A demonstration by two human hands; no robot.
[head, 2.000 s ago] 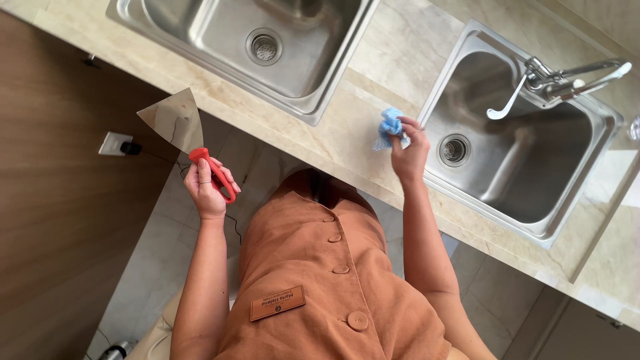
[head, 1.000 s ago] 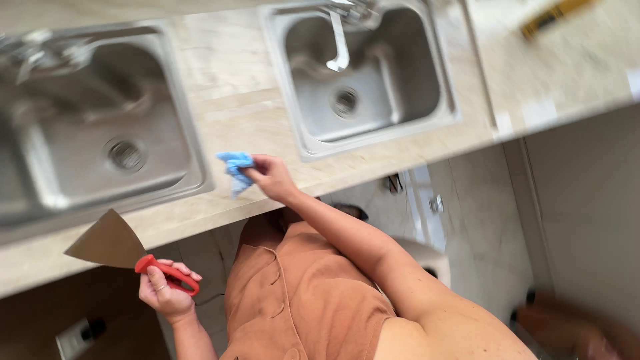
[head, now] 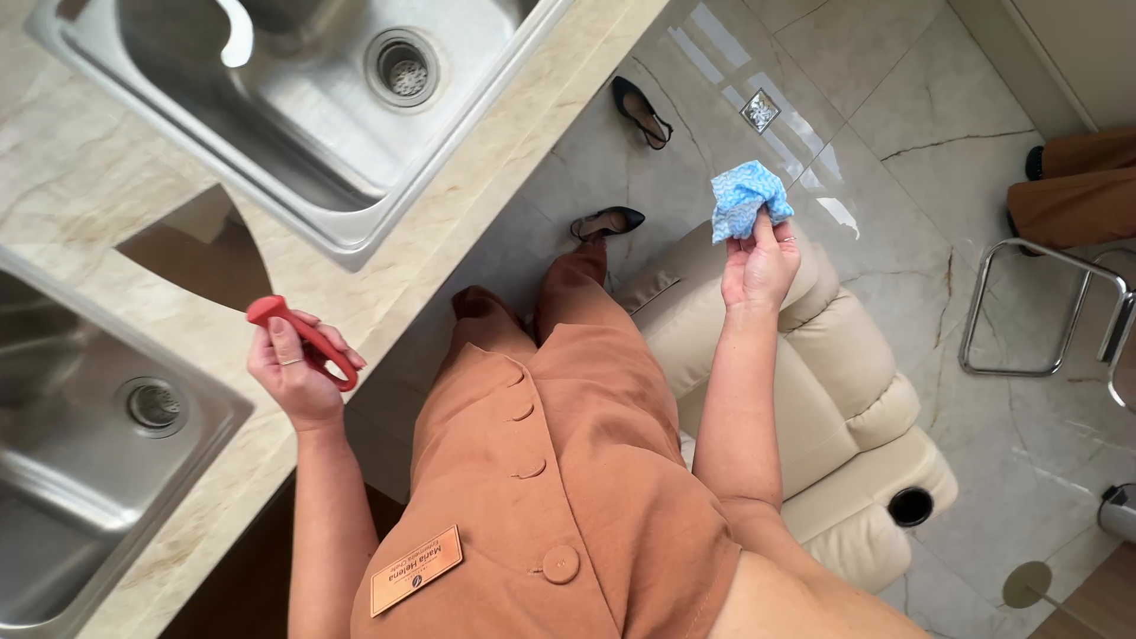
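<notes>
My left hand [head: 297, 368] is closed round the red handle of a wide-bladed scraper [head: 209, 253]. Its flat metal blade points up and left, over the stone countertop between two steel sinks. In my right hand [head: 761, 266] is a crumpled blue and white cleaning cloth [head: 748, 200], pinched between thumb and fingers above a cream recliner, away from the counter.
One steel sink [head: 311, 106] lies at the top left, another [head: 71, 461] at the lower left. The cream leather recliner [head: 799, 408] stands close on the right. Beyond it are a chrome-framed piece of furniture [head: 1016, 368] and a person's trouser legs [head: 1078, 191].
The view has swung right, off the counter towards the floor and recliner. My right hand, earlier over the counter's edge, now holds the cloth out over the recliner. The scraper remains in my left hand.
</notes>
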